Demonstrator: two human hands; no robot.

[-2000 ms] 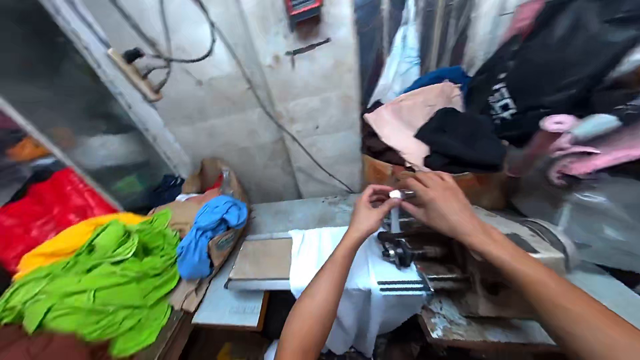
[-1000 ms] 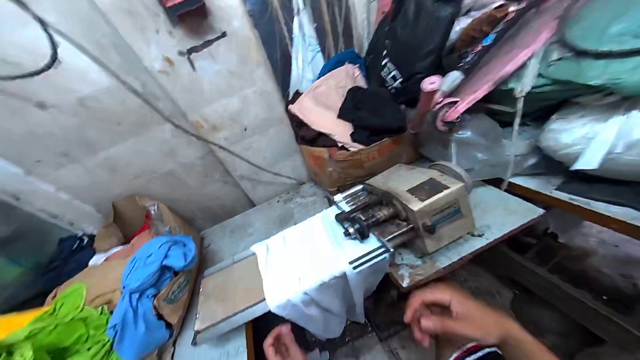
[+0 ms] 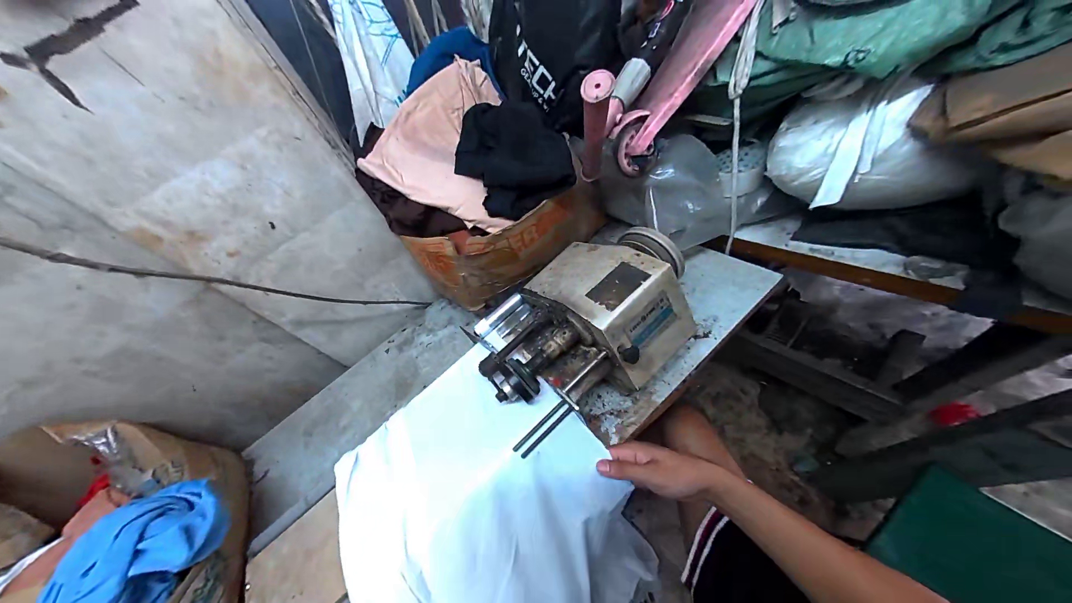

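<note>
A white cloth point(image 3: 469, 502) lies draped over the worktable point(image 3: 335, 402) and hangs down at its front edge. Its upper part reaches under the front mechanism of a beige industrial sewing machine point(image 3: 620, 310), whose two thin metal rods stick out over the cloth. My right hand point(image 3: 662, 469) is at the right edge of the cloth, just below the machine, with the thumb and fingers pinching that edge. My left hand does not show in the present view.
Behind the machine, a cardboard box point(image 3: 502, 255) holds pink and black cloth. A paper sack point(image 3: 222, 494) with blue cloth point(image 3: 142, 536) stands at lower left. A pink scooter point(image 3: 695, 67), a clear plastic bag point(image 3: 682, 193) and white bundles point(image 3: 871, 151) fill the right back.
Both hands were raised together above the machine, then came down apart below it. My right hand has since taken hold of the cloth's edge, and my left hand has gone out of view.
</note>
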